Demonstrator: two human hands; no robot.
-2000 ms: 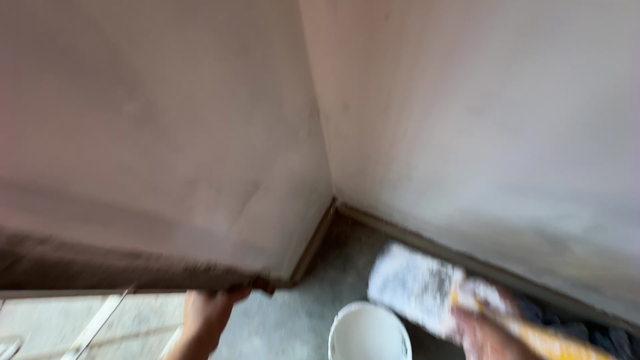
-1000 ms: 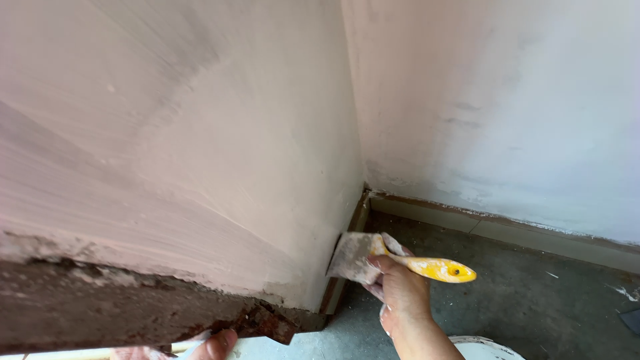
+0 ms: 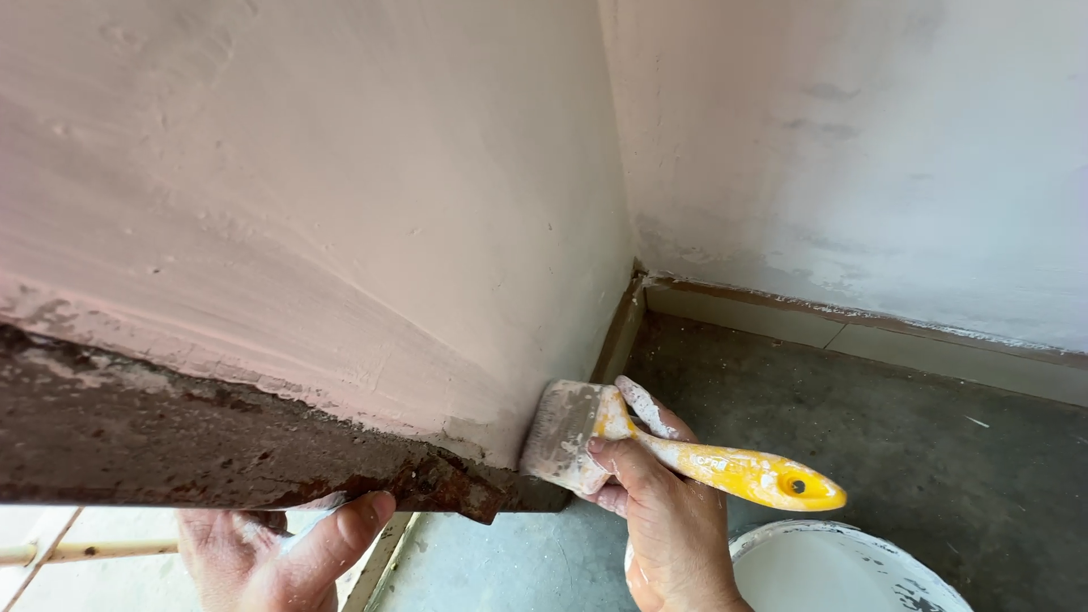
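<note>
My right hand [image 3: 671,518] grips a wide flat paintbrush [image 3: 722,463] with a yellow, paint-smeared handle. Its bristles touch the lower edge of the pale pinkish wall [image 3: 408,229], close to the inner corner. White paint coats some of my fingers. At the bottom left, my left hand [image 3: 280,552] holds the underside of the rough, rusty brown edge [image 3: 255,459] that runs below this wall. A white bucket [image 3: 816,569] with a paint-marked rim stands below my right wrist, partly cut off by the frame.
The adjoining wall [image 3: 867,161] meets the painted one in a corner, with tile skirting [image 3: 918,348] along its foot. Below lies a grey floor [image 3: 850,408]. A pale pipe [image 3: 110,551] and light floor tiles [image 3: 93,591] show at the lower left.
The brush was blurred above the floor two seconds ago, near the bucket; one second ago it was against the wall's lower edge, where it still is. More of my left hand shows.
</note>
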